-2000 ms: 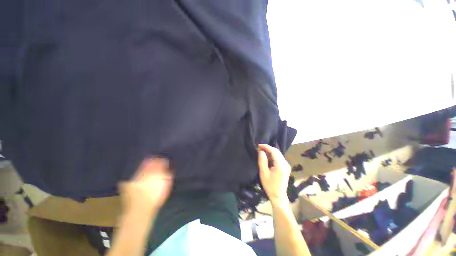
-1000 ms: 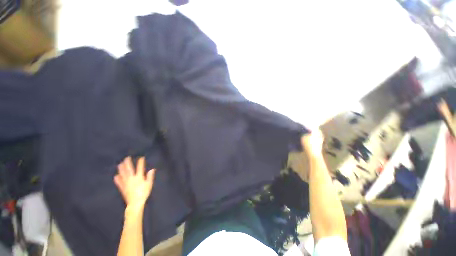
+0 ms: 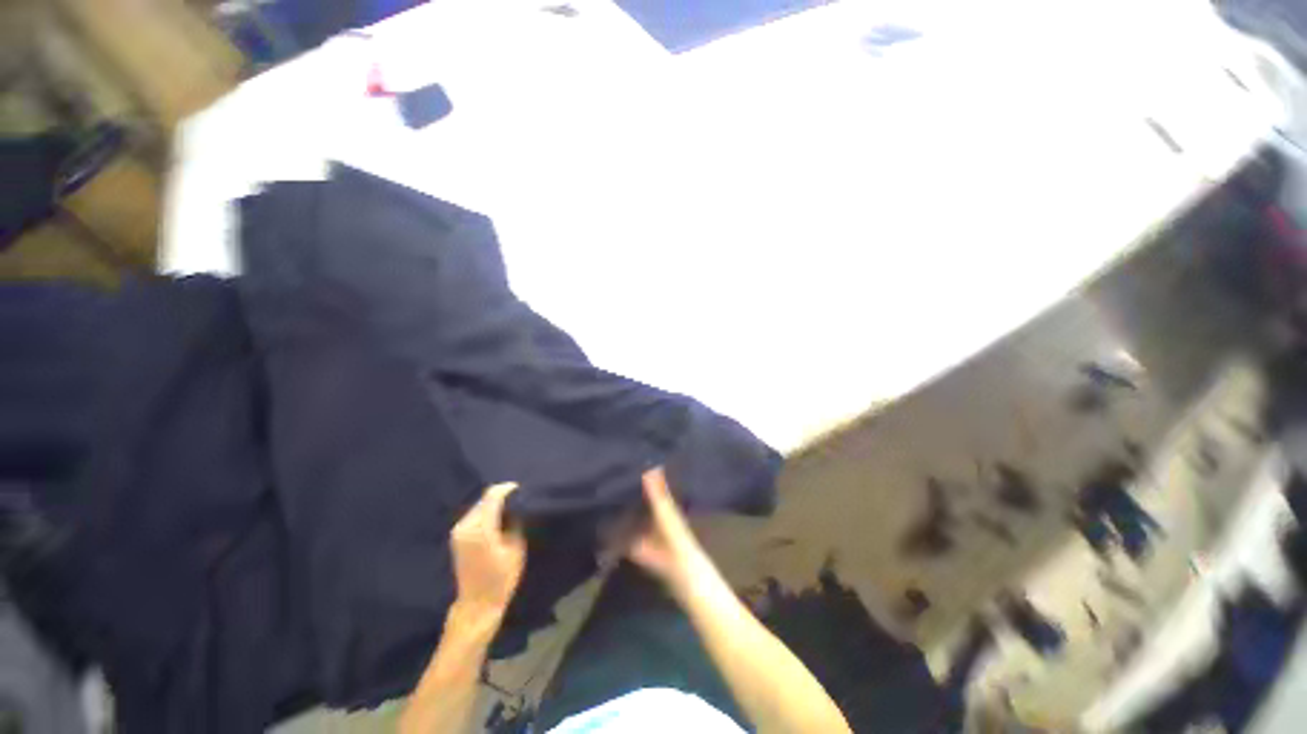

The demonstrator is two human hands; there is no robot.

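A large dark navy fabric length (image 3: 358,387) lies over the near left of the white table, with its left part spread past the table's left end and its near edge hanging down. My left hand (image 3: 489,548) grips the fabric's near edge with fingers closed. My right hand (image 3: 661,532) is at the same edge, just to the right, blurred. Its thumb points up over the cloth and its other fingers are partly hidden, so its hold is unclear. The fabric's right corner hangs at the table's near edge.
The white table (image 3: 860,215) runs away to the upper right. A small dark block (image 3: 424,105) and a red object (image 3: 377,80) lie on its far left. A navy stack (image 3: 717,17) lies at the far side. Dark scraps (image 3: 1118,509) lie below at right.
My right hand has moved left from the fabric's right corner to beside my left hand. My left hand has moved right and closed on the edge. More of the table shows.
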